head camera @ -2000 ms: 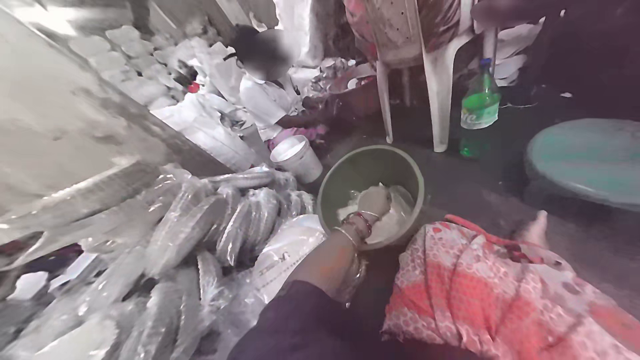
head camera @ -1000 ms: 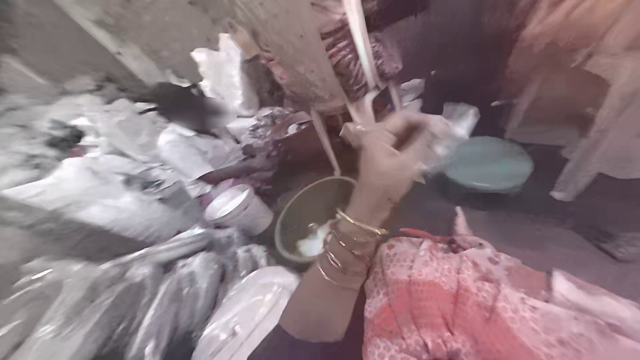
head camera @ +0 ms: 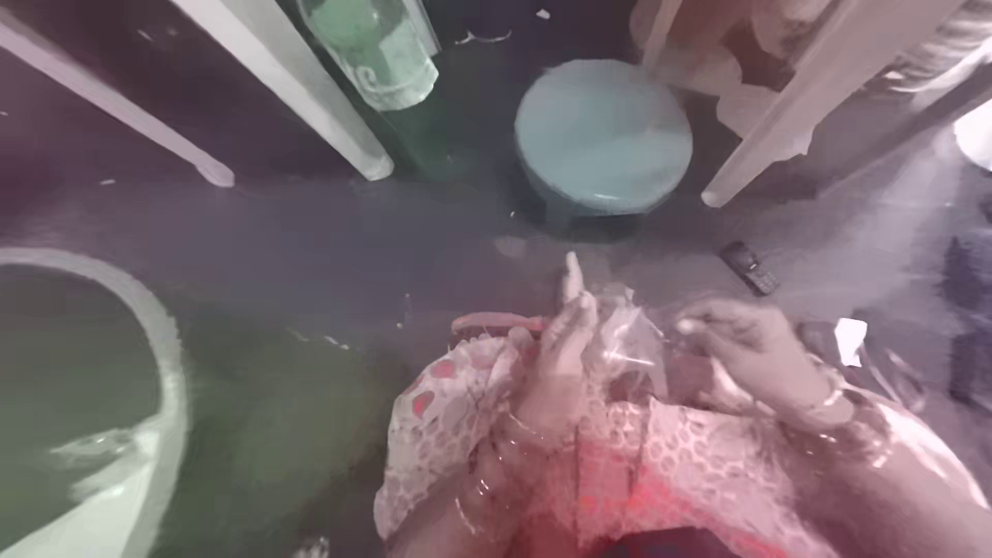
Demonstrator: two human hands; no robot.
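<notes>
My left hand [head camera: 562, 345] is above my lap, fingers close together, holding a crumpled clear plastic bag [head camera: 629, 341] at its right side. To the right of the bag is my right hand [head camera: 744, 349], its fingers curled and the thumb near the fingertips; blur hides whether anything thin is between them. Bangles circle both wrists. Red-and-white patterned cloth [head camera: 690, 442] covers my lap beneath the hands. A round green tub [head camera: 174, 349] stands at the left edge, with whitish material partly in view inside.
A round blue-green stool [head camera: 604, 136] stands ahead. Pale chair legs [head camera: 310, 101] and a green-tinted plastic bottle [head camera: 387, 62] are at the upper left. Another pale leg [head camera: 775, 108] slants at the upper right. A keypad phone [head camera: 749, 267] lies on the floor to the right.
Two seconds ago a hand was in the tub; one second ago my left hand was raised with clear plastic. Now both hands are over my lap. The view has swung down and right.
</notes>
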